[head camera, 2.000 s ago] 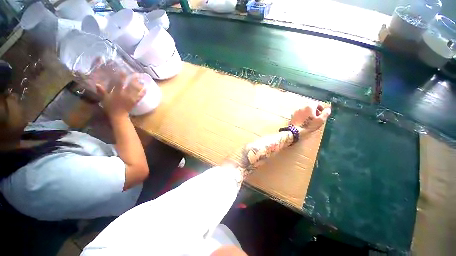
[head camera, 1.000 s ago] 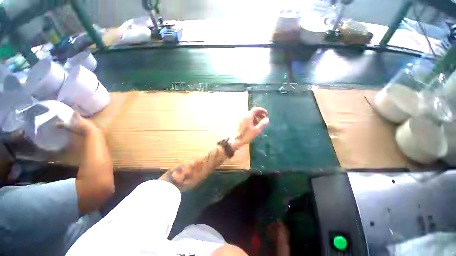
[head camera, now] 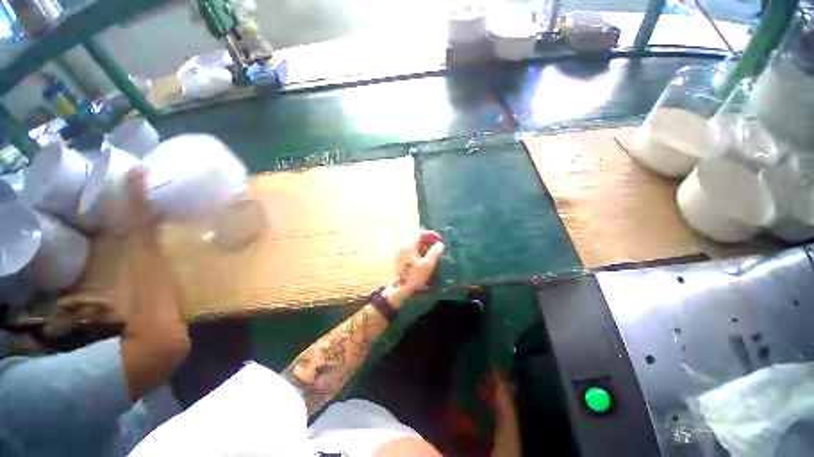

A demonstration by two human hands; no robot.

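My left hand (head camera: 419, 260) rests at the right edge of the cardboard sheet (head camera: 339, 214), fingers curled in, nothing seen in it. What seems to be my right hand (head camera: 496, 389) is low in the shadow below the bench, blurred; its fingers are unclear. A co-worker's hand, blurred, is at a white bowl (head camera: 196, 174) over the cardboard's left part. A faint clear part (head camera: 239, 223) shows just below that bowl. More white bowls (head camera: 55, 178) stand together at the far left.
White bowls with clear covers (head camera: 725, 198) stand on cardboard at the right. The metal press table (head camera: 634, 321) has a green button (head camera: 597, 399) and crumpled film (head camera: 759, 406). The dark green bench (head camera: 491, 210) shows between the cardboard sheets. More containers (head camera: 513, 37) stand at the back.
The view has swung right since the earliest frame and tilted slightly since the second. My left hand has come nearer the bench's front edge. The co-worker's bowl has moved right over the cardboard.
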